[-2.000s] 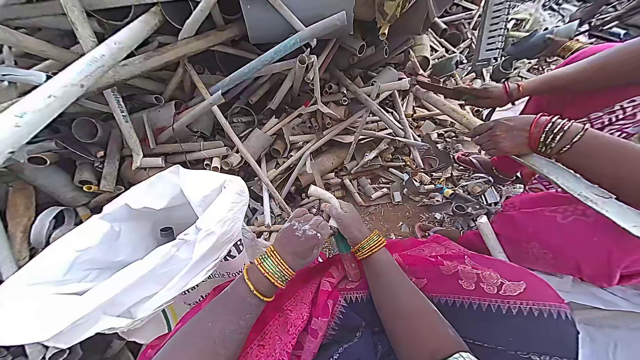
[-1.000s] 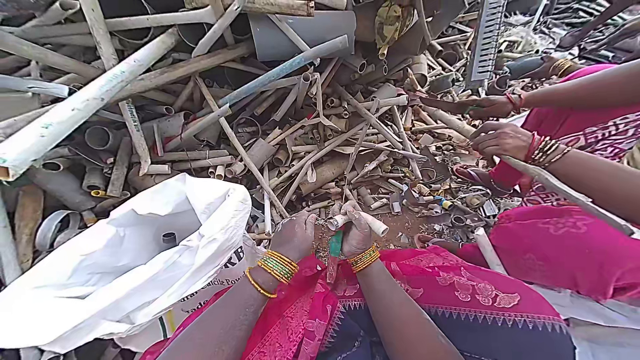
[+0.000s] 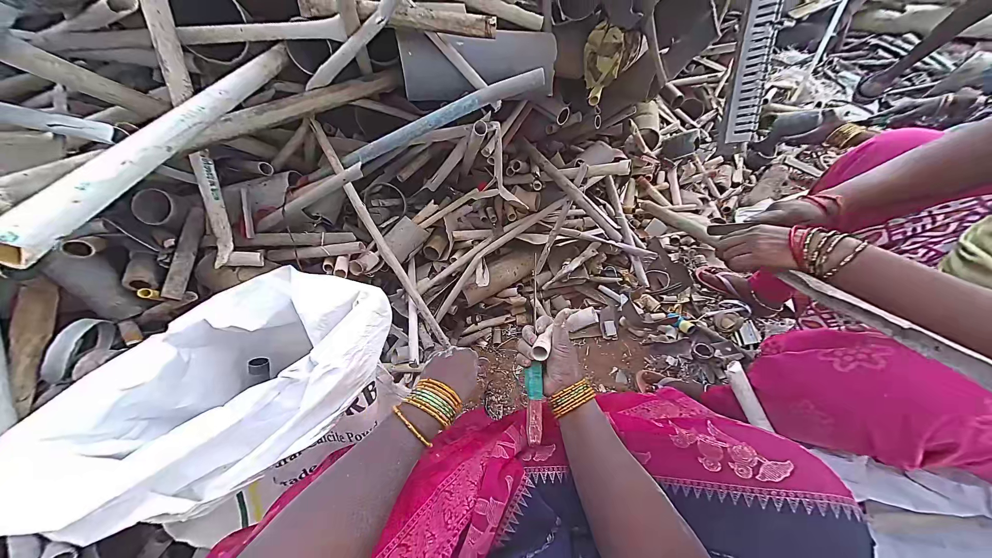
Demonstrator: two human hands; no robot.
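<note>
My right hand (image 3: 564, 363) holds a short piece of pale plastic pipe (image 3: 542, 344), its open end turned towards me. Another short pale pipe piece (image 3: 582, 318) shows by its fingertips. A tool handle (image 3: 534, 383), green above and reddish below, stands upright against the palm side; what it belongs to is unclear. My left hand (image 3: 453, 372) is lower and to the left, apart from the pipe, back upwards; its fingers are mostly hidden. Left of it, a white woven sack (image 3: 341, 318) gapes open with a dark pipe piece (image 3: 259, 367) inside.
A heap of pipes and offcuts (image 3: 496, 263) spreads ahead, with long pipes (image 3: 147, 151) at the upper left. At right, another person's hands (image 3: 756, 246) grip a long split pipe (image 3: 876, 310). A grey slotted strip (image 3: 750, 74) stands behind.
My hands were together at a pale pipe piece; my left hand is now apart from it, to the left. The piece in my right hand has turned its end towards me.
</note>
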